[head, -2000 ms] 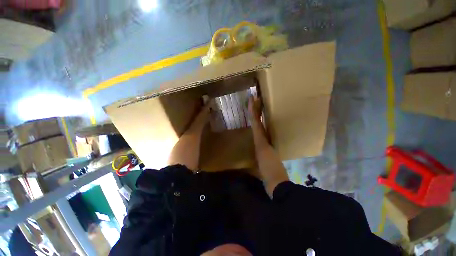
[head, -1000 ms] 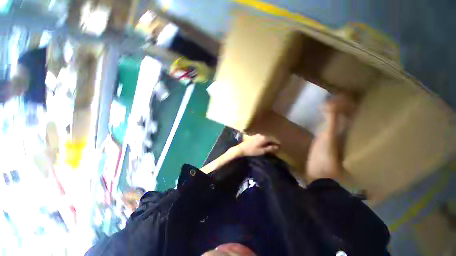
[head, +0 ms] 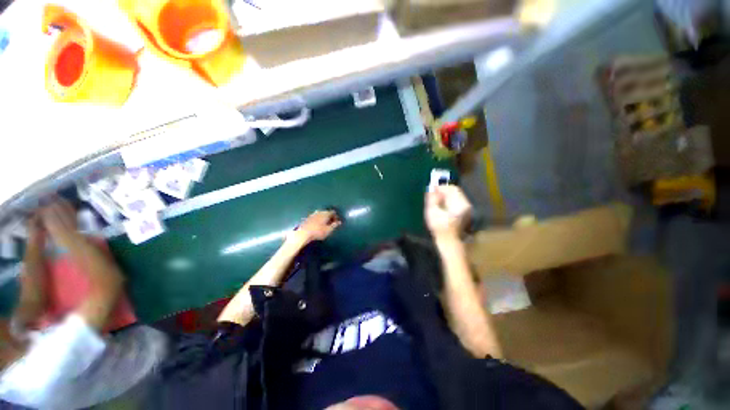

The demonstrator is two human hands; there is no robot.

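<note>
The dark green bench surface (head: 376,172) lies in front of me. My left hand (head: 322,225) is low over it near the front edge, fingers curled; whether it holds anything is unclear. My right hand (head: 447,210) is blurred and closed at the bench's right end. A small white-framed card with a dark centre (head: 439,178) is just beyond its knuckles; I cannot tell whether they touch. Several small white boxes (head: 144,200) lie loosely at the left, by the pale guide rail (head: 296,174). One white box (head: 364,97) lies beyond the rail.
An open brown carton (head: 552,236) stands low at the right of the bench. Another person's hands (head: 76,252) are at the far left. An overhead shelf (head: 312,86) crosses above, with orange-yellow hollow items (head: 188,32). A yellow-red item (head: 452,134) sits at the bench corner.
The view has swung from the carton to the bench. My right hand has left the carton for the bench end. My left hand is now over the green surface.
</note>
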